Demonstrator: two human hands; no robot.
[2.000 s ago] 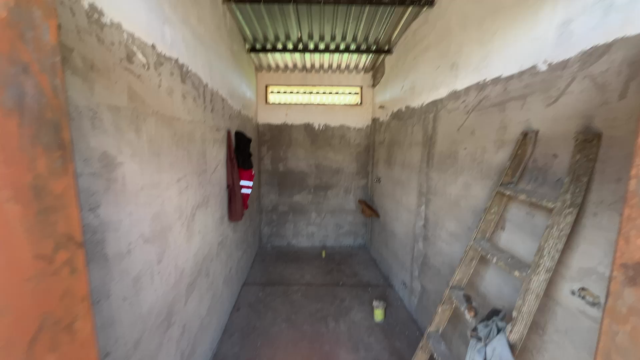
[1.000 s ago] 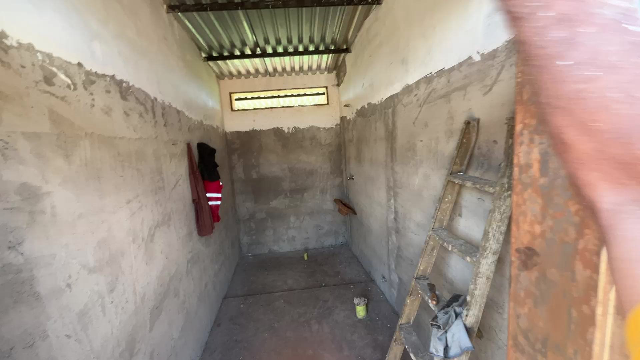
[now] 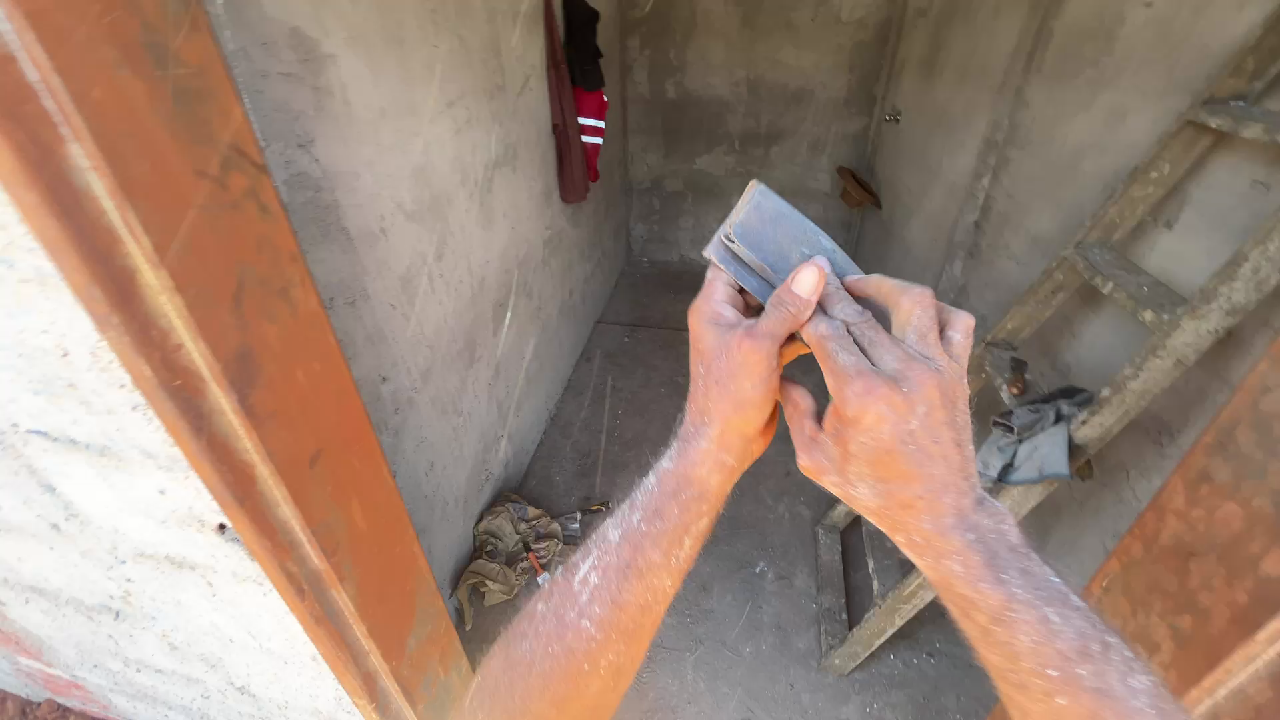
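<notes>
Both my hands are raised in the middle of the view, dusted with pale powder. Between them is a folded piece of grey sandpaper (image 3: 785,235), tilted, its layered edge facing up and left. My left hand (image 3: 740,360) grips its lower left part, thumb on top and fingers beneath. The fingertips of my right hand (image 3: 880,375) touch its lower right end, beside my left thumb. Part of the sheet is hidden by the fingers.
An orange metal door frame (image 3: 270,380) stands at left, with rusty metal (image 3: 1200,540) at right. A wooden ladder (image 3: 1130,280) leans on the right wall, holding a grey cloth (image 3: 1035,440). Crumpled cloth (image 3: 510,550) lies on the floor; garments (image 3: 580,120) hang on the left wall.
Both hands now show around the folded sheet; one second ago only a blurred arm was at the upper right. The view has tilted down.
</notes>
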